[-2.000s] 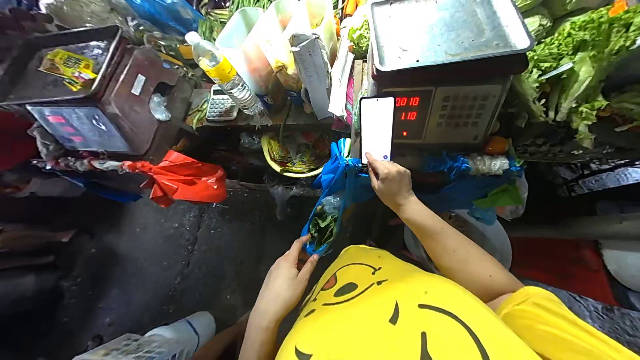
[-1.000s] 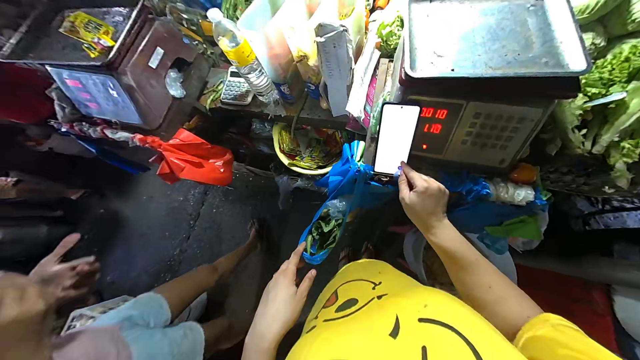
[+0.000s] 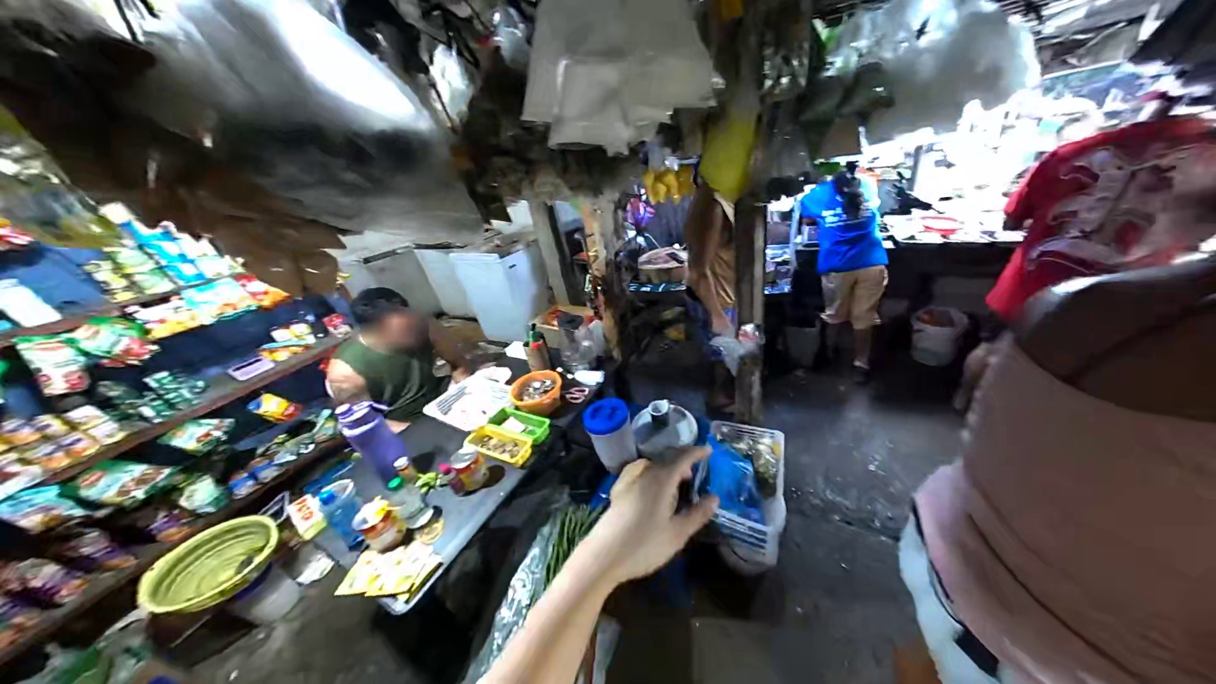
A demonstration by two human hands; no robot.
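My left hand [image 3: 655, 508] reaches out at lower centre, fingers spread, with nothing visibly held. Beyond its fingertips a blue plastic bag [image 3: 734, 475] lies in a white plastic basket [image 3: 777, 503]; whether they touch cannot be told. Just past the knuckles stand a clear container with a blue lid [image 3: 606, 418] and a round, pale-lidded container [image 3: 662, 427]. Long green vegetables [image 3: 570, 537] in clear plastic lie beside my forearm. My right hand is out of view.
A table [image 3: 475, 518] at left bears a yellow coin tray [image 3: 499, 445], an orange bowl [image 3: 537, 391], a purple tumbler [image 3: 370, 437] and jars. A person in green [image 3: 394, 375] sits behind it. Another person [image 3: 1073, 494] is close at right. A wooden post [image 3: 750, 313] stands ahead.
The view has swung from the scales to a table and walkway. The phone, my right hand and the blue bag of greens at my left hand are out of view.
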